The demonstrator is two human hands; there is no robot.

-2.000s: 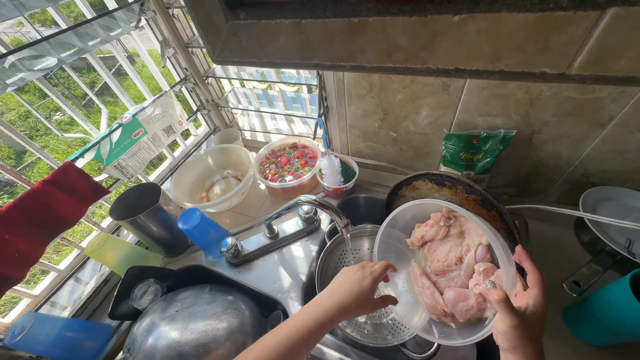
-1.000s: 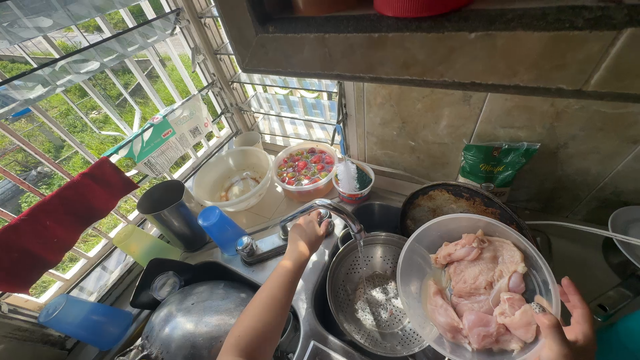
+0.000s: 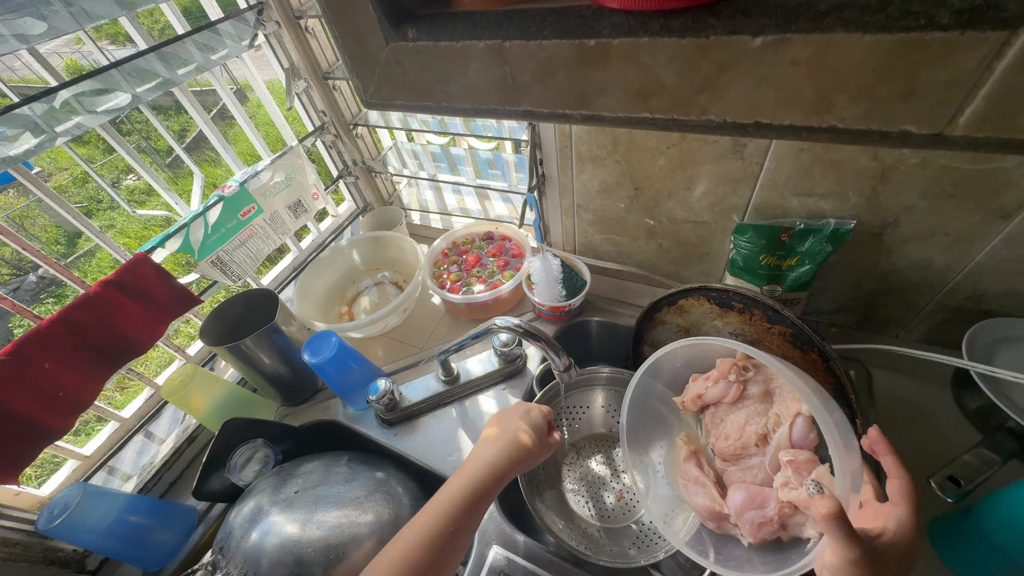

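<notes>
My right hand (image 3: 872, 512) grips the right rim of a translucent plastic bowl (image 3: 644, 400) that holds pieces of raw chicken (image 3: 752, 448). The bowl is tilted toward me, over the right edge of a metal colander (image 3: 592, 472) in the sink. My left hand (image 3: 520, 436), its fingers curled, is beside the thin stream of water from the chrome faucet (image 3: 512, 328), above the colander's left edge. Whether anything is inside its fingers is hidden.
A dark frying pan (image 3: 720, 312) stands behind the bowl. At the left are an upturned metal pot (image 3: 320, 512), a metal tumbler (image 3: 256, 344) and blue cups (image 3: 340, 368). Behind the faucet stand a tub of strawberries (image 3: 478, 268), a whitish basin (image 3: 360, 284) and a tub with a brush (image 3: 558, 284).
My left hand has moved from beside the bowl to the faucet handle, then to the water stream under the spout. The bowl of chicken stays in my right hand.
</notes>
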